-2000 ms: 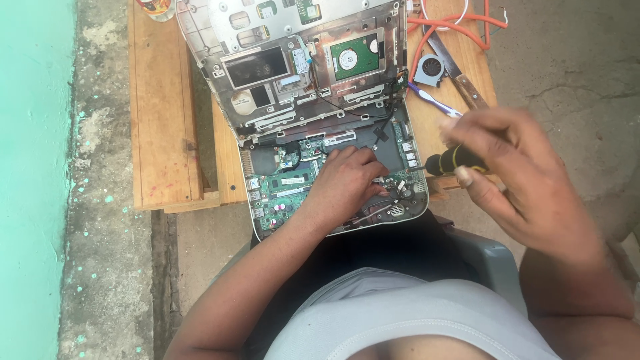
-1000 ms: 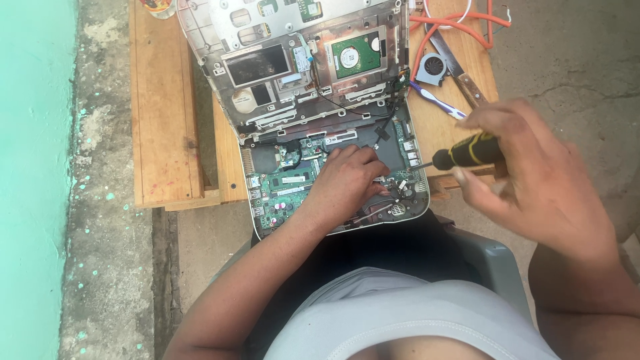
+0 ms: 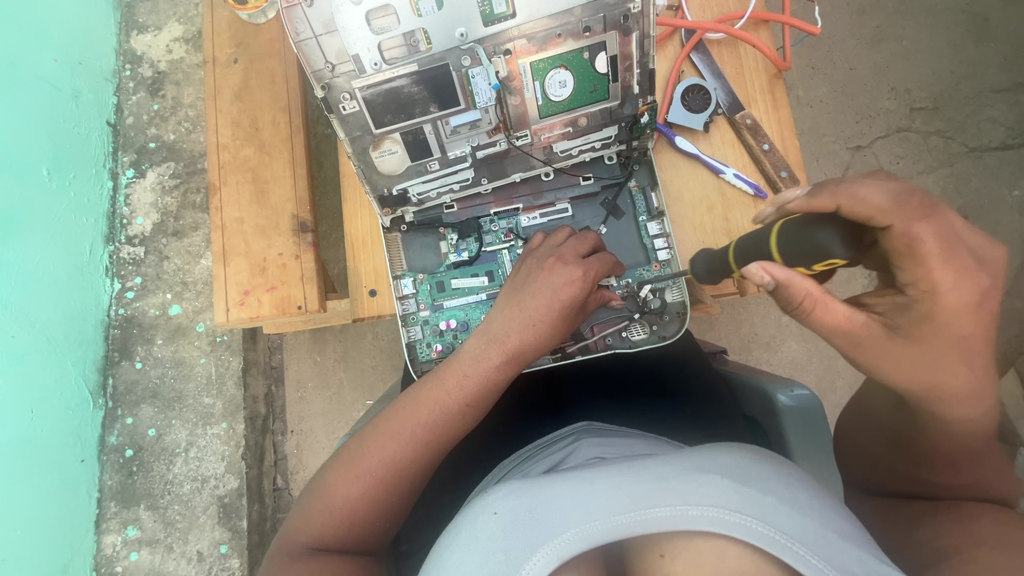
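An opened laptop base [image 3: 680, 320] lies across the near edge of a wooden bench. Its circuit board [image 3: 448, 288] shows, and the detached upper casing [image 3: 496, 60] leans away behind, bearing a hard drive [image 3: 570, 80]. My left hand [image 3: 556, 280] rests on the inner parts, fingers bent near small cables; what lies beneath it is hidden. In my right hand [image 3: 888, 272] is a screwdriver [image 3: 772, 250] with a black and yellow handle. Its shaft points left, with the tip among the parts at the base's right side, beside my left fingertips.
On the wooden bench [image 3: 260, 176], right of the laptop, lie a cooling fan [image 3: 693, 104], a knife [image 3: 744, 120], a toothbrush [image 3: 712, 162] and an orange cable [image 3: 740, 24]. A jar [image 3: 254, 8] stands at the upper left. A plastic chair [image 3: 788, 416] is below, a green wall [image 3: 52, 240] at left.
The screwdriver has swung from beside the laptop's right edge to pointing left over it, and its tip has moved in among the parts. My left hand has stayed in about the same place.
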